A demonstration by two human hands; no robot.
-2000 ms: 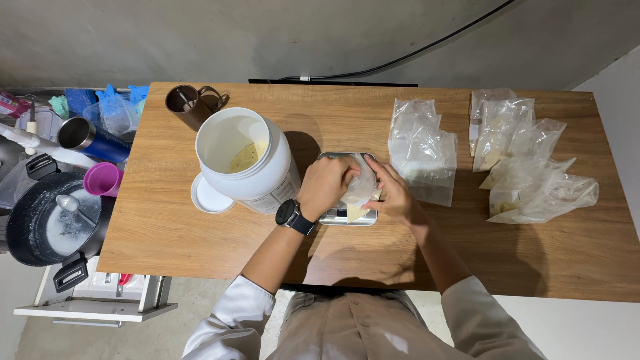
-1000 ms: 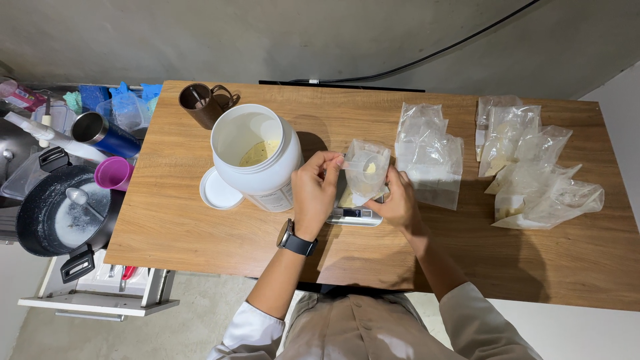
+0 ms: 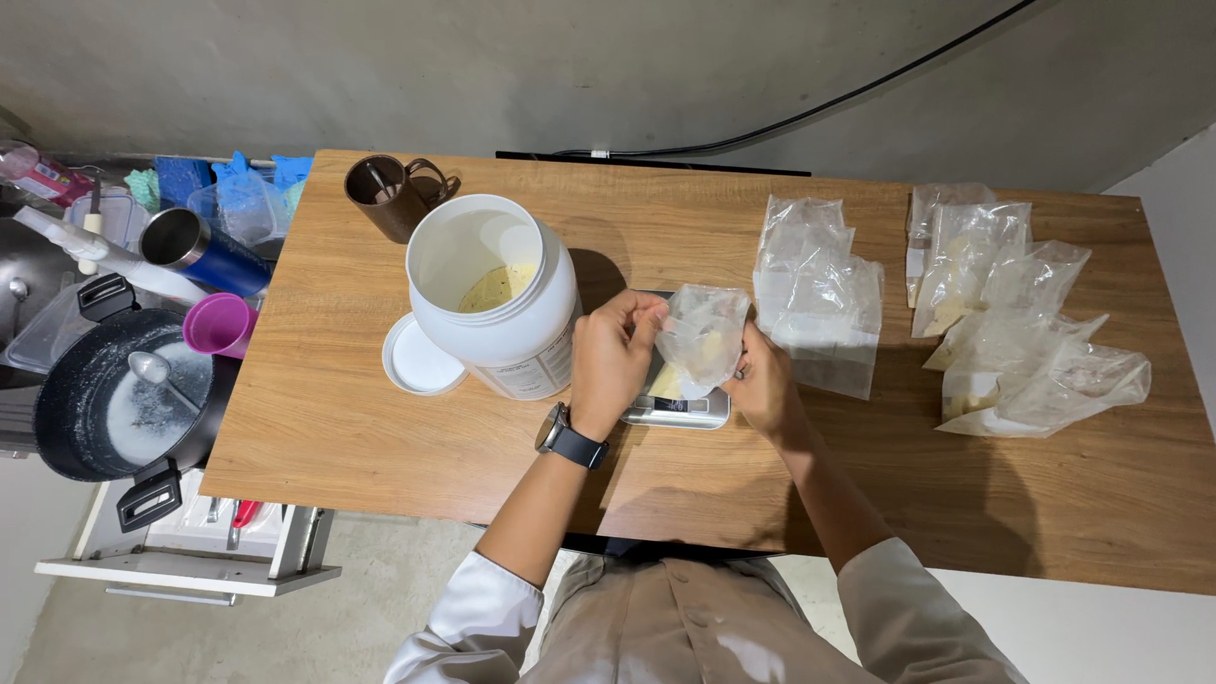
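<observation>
My left hand (image 3: 617, 356), with a black watch at the wrist, pinches the left edge of a clear plastic bag (image 3: 708, 332). My right hand (image 3: 763, 380) grips the same bag's right side. The bag stands with its mouth up over a silver digital scale (image 3: 679, 410) and has some pale yellow powder in its lower part. Left of my hands, a large white plastic tub (image 3: 532, 328) stands without its lid, pale powder (image 3: 499, 287) inside. Its round white lid (image 3: 423, 353) lies beside it on the wooden table (image 3: 380, 456).
Flat clear bags (image 3: 822, 304) lie right of my hands; several bags with powder (image 3: 1026, 380) stand farther right. A brown mug (image 3: 394, 199) is behind the tub. Past the table's left edge are a black pot (image 3: 71, 408) with a spoon, a purple cup (image 3: 217, 323), a blue tumbler (image 3: 218, 261) and a pulled-out drawer (image 3: 180, 570).
The bag, bunched low over the scale two seconds ago, is now spread and upright between my fingers. My left hand has moved from the bag's top to its left edge.
</observation>
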